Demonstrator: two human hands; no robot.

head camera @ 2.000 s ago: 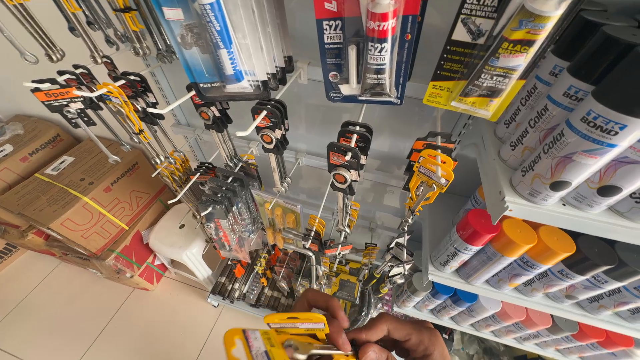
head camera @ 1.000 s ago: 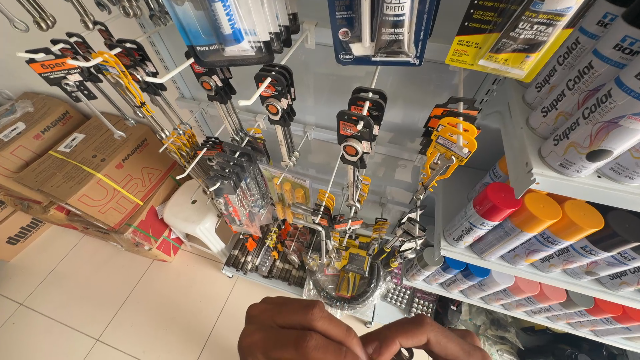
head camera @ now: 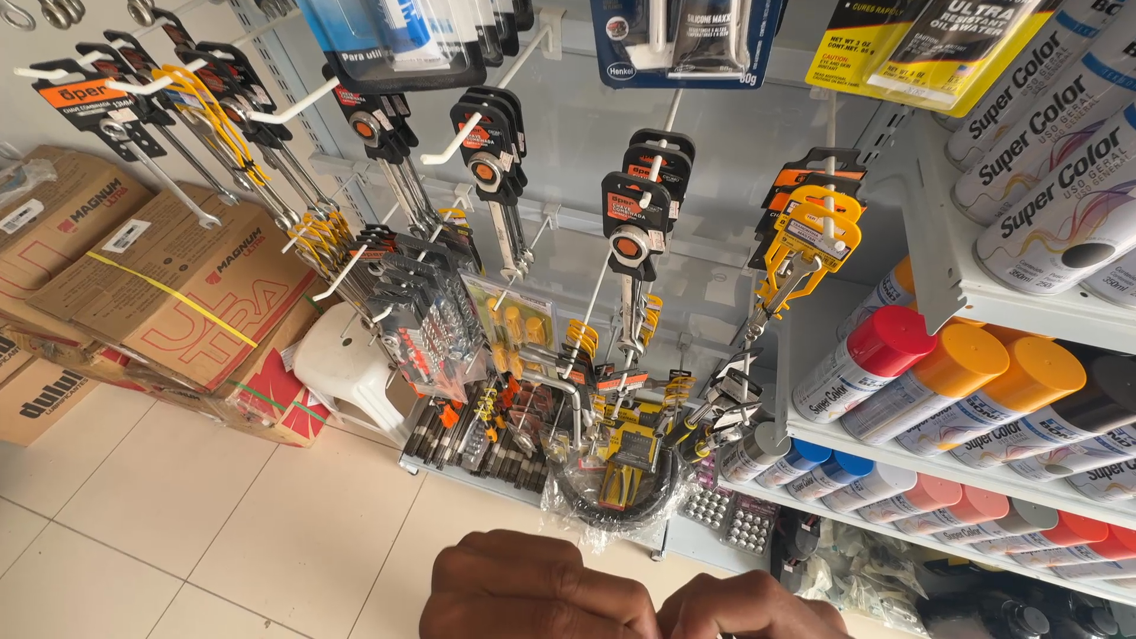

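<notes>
At the bottom edge of the head view, my left hand (head camera: 540, 590) and my right hand (head camera: 750, 608) meet with bent fingers. What they hold, if anything, lies below the frame or behind the fingers. Beyond them, carded combination wrenches hang on white hooks: a black-carded group (head camera: 632, 240) at the centre, a yellow-holder group (head camera: 812, 240) to its right, and another black-carded group (head camera: 491, 169) to the left. A coil of black hose in clear plastic (head camera: 581, 510) lies low, just past my hands.
Spray cans (head camera: 887, 342) fill metal shelves at the right. Blister packs of sealant (head camera: 688, 44) hang at the top. Cardboard boxes (head camera: 169, 284) are stacked at the left, beside a white plastic stool (head camera: 351, 364) on the tiled floor (head camera: 293, 541). White hook ends (head camera: 453, 142) jut outward.
Two seconds ago, a yellow-carded wrench showed at my hands; it is out of sight now. My hands are lower in the frame, with their backs toward the camera.
</notes>
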